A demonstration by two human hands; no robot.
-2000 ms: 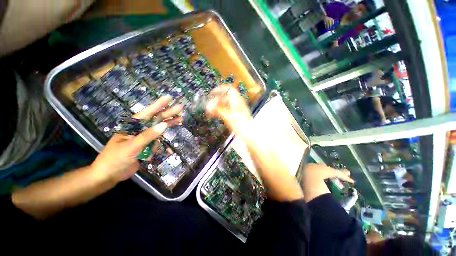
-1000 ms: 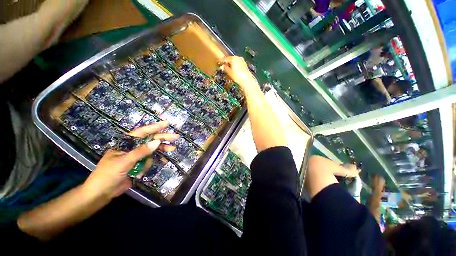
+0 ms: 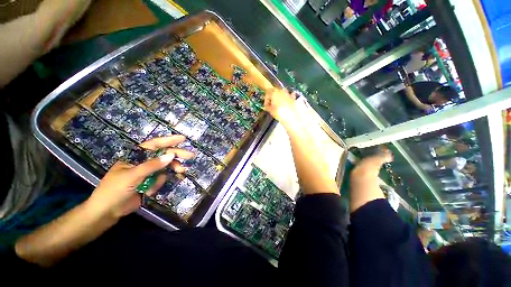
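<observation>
My left hand (image 3: 128, 182) is over the near side of the left metal tray (image 3: 42, 120), with a small green circuit board (image 3: 147, 184) held in its curled fingers. Its index finger and thumb point over the board rows. Dense rows of dark and green circuit boards (image 3: 162, 89) with silver patches fill most of the tray, with thin dark dividers between rows. My right hand (image 3: 280, 105) is at the tray's far right edge, fingertips at the end of a green board row; whether it grips a board is hidden. A board (image 3: 238, 73) lies by the bare brown liner (image 3: 215, 47).
The right tray (image 3: 223, 221) stands alongside, with green boards (image 3: 260, 210) at its near end and a white sheet (image 3: 280, 151). Loose boards (image 3: 305, 87) lie on the green line beyond. Another person's hand (image 3: 371, 162) is at the right; another person's arm (image 3: 25, 39) is upper left.
My right hand has moved from beside the brown liner down along the tray's right edge, uncovering a board there. My left hand has shifted slightly left. The other person's hand at the right has moved up.
</observation>
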